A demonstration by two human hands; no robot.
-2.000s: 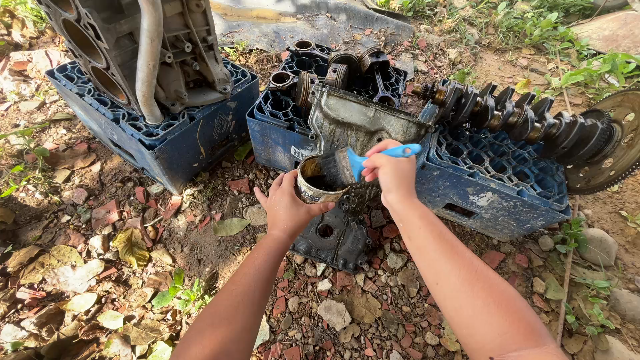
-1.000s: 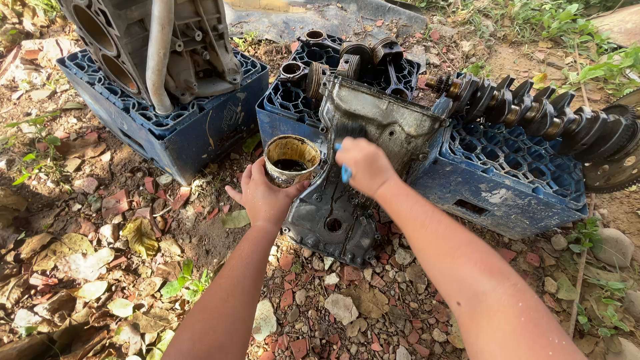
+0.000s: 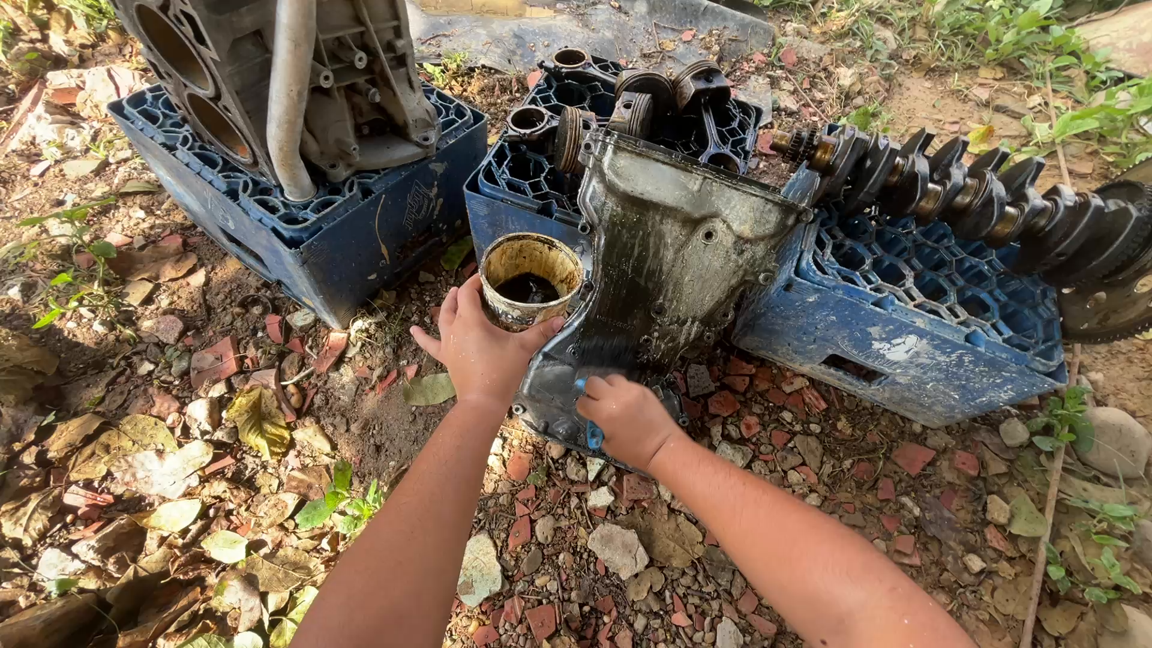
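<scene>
My left hand [image 3: 486,346] holds a stained round tub [image 3: 531,270] with dark liquid inside. My right hand [image 3: 625,418] grips the blue handle of a paintbrush [image 3: 591,435]; its bristles are blurred against the lower part of a metal engine cover [image 3: 666,243]. This cover leans against a blue plastic crate, its lower end near the ground, and its surface is dark and wet along the left and lower middle. Pistons with connecting rods [image 3: 715,135] lie on the crate behind it.
At left an engine block [image 3: 360,99] stands on a blue crate [image 3: 360,243]. On the right, a crankshaft [image 3: 954,189] rests over another blue crate [image 3: 900,342]. Stones, brick pieces and dry leaves cover the ground.
The brush was at the tub's mouth two seconds ago, then on the cover's upper part; my right hand has since moved down the cover. More of the cover looks dark and wet.
</scene>
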